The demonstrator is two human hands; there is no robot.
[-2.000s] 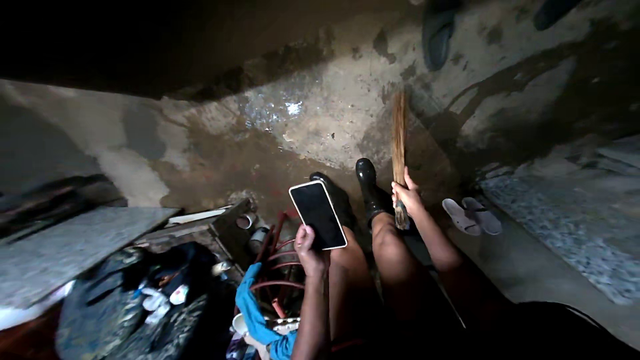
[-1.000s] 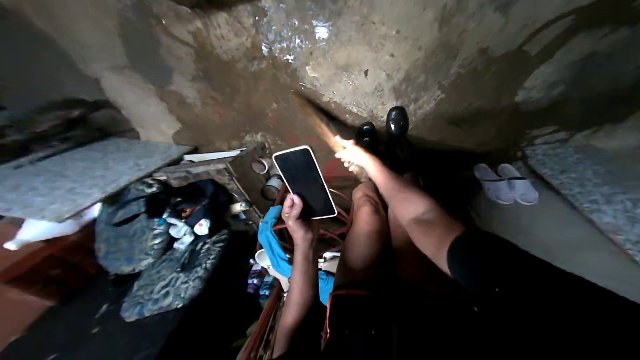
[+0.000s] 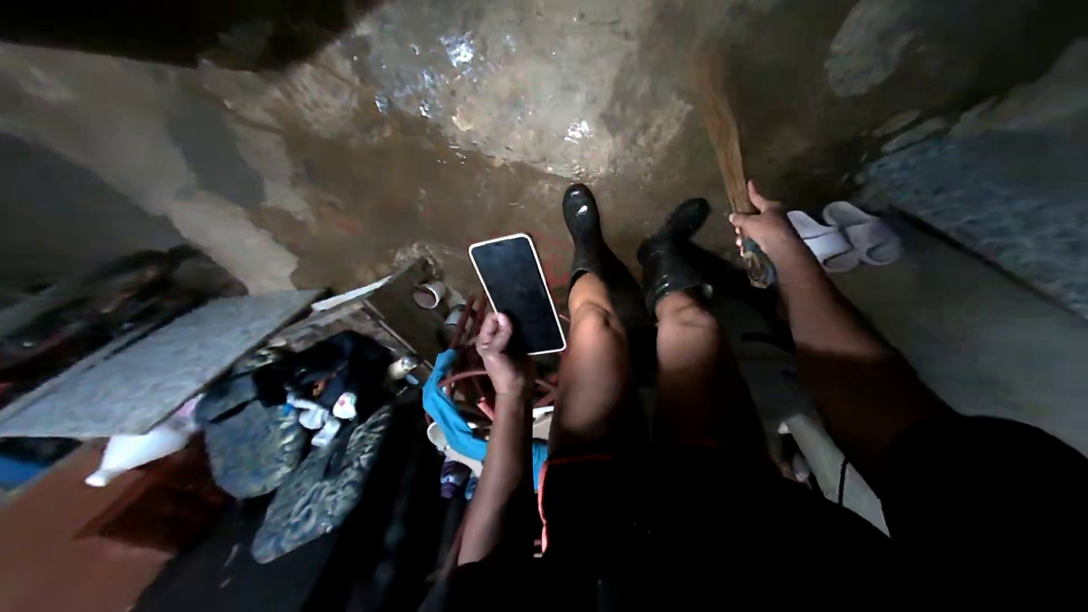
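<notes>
My left hand (image 3: 500,350) grips the lower left edge of a smartphone (image 3: 520,293) with a pale rim and a dark screen, its thumb on the front. My right hand (image 3: 765,226) is closed around the bound end of a stick broom (image 3: 725,149), whose bristles point away over the wet floor and blur toward the tip. Black rubber boots (image 3: 585,223) are on my feet, between the two hands. Beneath the phone and left forearm, a blue cloth (image 3: 450,416) hangs on a reddish rack or chair frame, partly hidden.
Pale slippers (image 3: 858,236) lie right of my right hand. At left are a grey board (image 3: 170,361), a patterned bag (image 3: 314,493) and a brown box (image 3: 161,501). A cup (image 3: 428,295) stands near the phone. The concrete floor (image 3: 544,102) is wet and patchy.
The broom has swung from pointing up and left across my boots to the right side, my right hand moving right with it. My boots are now farther apart. The phone stays in my left hand.
</notes>
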